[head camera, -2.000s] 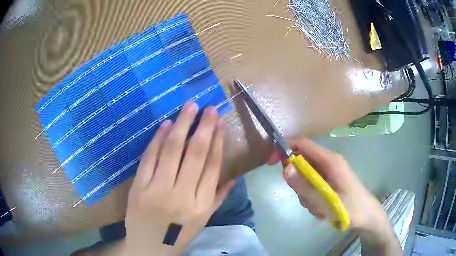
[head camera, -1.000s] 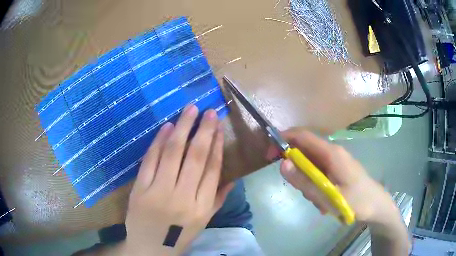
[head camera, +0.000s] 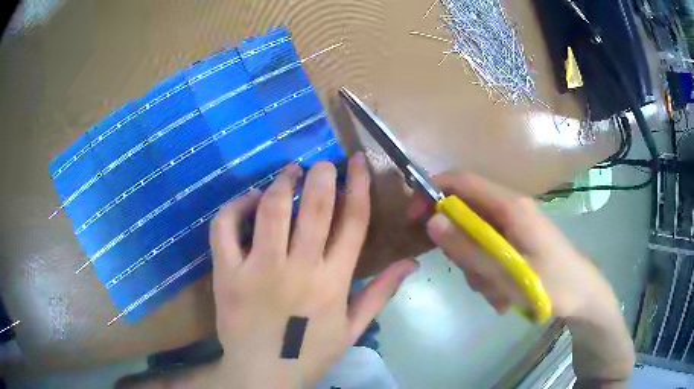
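Observation:
A joined panel of blue solar cell pieces (head camera: 175, 144) lies on the tan tabletop, crossed by pale busbars. Thin tabbing ribbon ends stick out past its left edge and at its upper right edge. My left hand (head camera: 293, 251) rests palm down with fingers spread over the panel's lower right part, hiding that part. My right hand (head camera: 502, 243) holds the yellow-handled scissors (head camera: 487, 247). The silver blades look closed, with their tip just right of the panel's right edge, apart from it.
The tan tabletop (head camera: 456, 121) has a pile of tabbing ribbon (head camera: 491, 49) at upper right. Beyond it is a black soldering iron stand (head camera: 601, 61) with a yellow sponge (head camera: 572, 70) and black cords. A pale green stool (head camera: 586, 194) stands past the table edge. A dark piece shows at the far left edge.
The scissors have moved up along the panel's right edge. The short ribbon ends at the middle and lower right edge no longer show. My left hand has shifted right, its thumb spread out.

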